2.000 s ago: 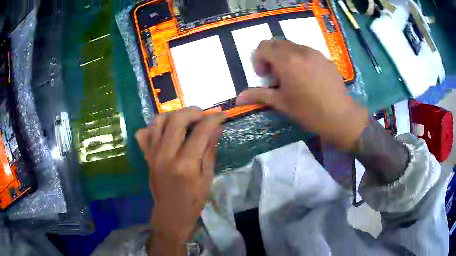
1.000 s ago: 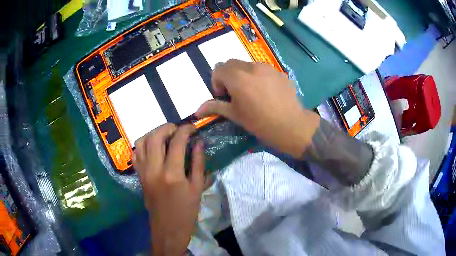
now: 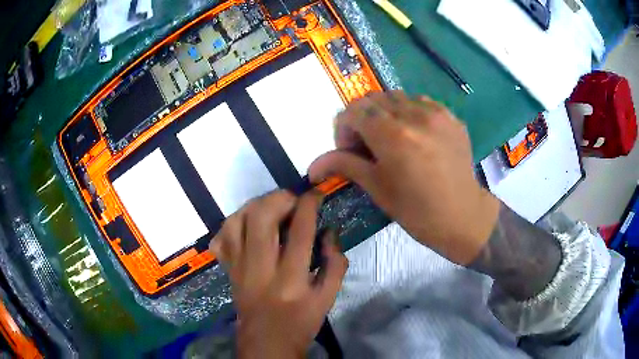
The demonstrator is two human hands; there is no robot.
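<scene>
The orange tablet housing (image 3: 148,274) lies tilted on bubble wrap, its circuit board (image 3: 210,59) showing in the upper part. The black battery pack (image 3: 260,133) with three white panels fills the lower part. My left hand (image 3: 277,263) rests at the housing's lower edge, fingers bent. My right hand (image 3: 413,168) is over the lower right part, thumb and bent fingers close together near the battery's lower edge. The fingertips of both hands nearly meet there. A small dark piece shows between them, but whether either hand grips it cannot be told.
Tweezers (image 3: 440,56) lie on the green mat right of the housing. A white sheet (image 3: 518,52) holds a dark part. A smaller orange device (image 3: 525,142) lies on a white surface, beside a red container (image 3: 604,116). Yellow-green strips (image 3: 83,270) and another orange housing (image 3: 17,336) are at left.
The view has shifted, so the housing appears larger and lower left. My hands have moved along its lower edge, from around the middle panel to near the gap before the right panel.
</scene>
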